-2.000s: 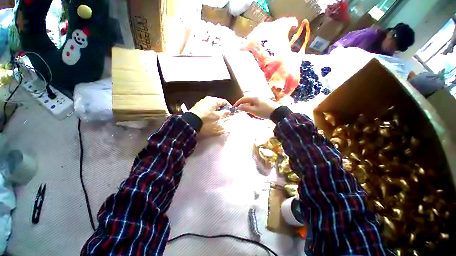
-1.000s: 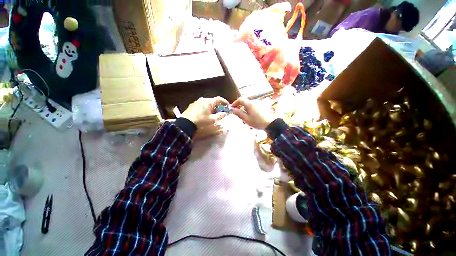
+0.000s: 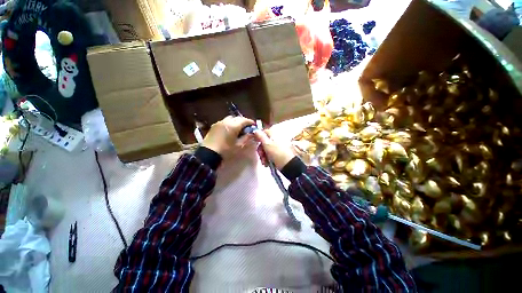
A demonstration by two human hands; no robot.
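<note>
My left hand (image 3: 224,137) pinches a small grey-blue piece (image 3: 247,130) in front of the open carton (image 3: 123,100). My right hand (image 3: 275,150) touches the left at the fingertips and is closed on a grey wire bundle (image 3: 281,186), which hangs below it towards the table. The fingers hide the bundle's upper end. A thin dark tip (image 3: 232,107) shows above my left hand; I cannot tell whether it is held.
Gold pieces (image 3: 358,166) spill from a large carton (image 3: 395,51) on the right. A glue stick (image 3: 435,232) projects beyond my right forearm. A black cord (image 3: 260,242) crosses the table (image 3: 229,274). Snips (image 3: 72,241), a power strip (image 3: 60,137) and a white cloth (image 3: 26,252) are left.
The grey bundle, earlier lying on the table, now hangs from my right hand. The view has shifted, showing more of the open carton and the glue stick; the person at the back is out of view.
</note>
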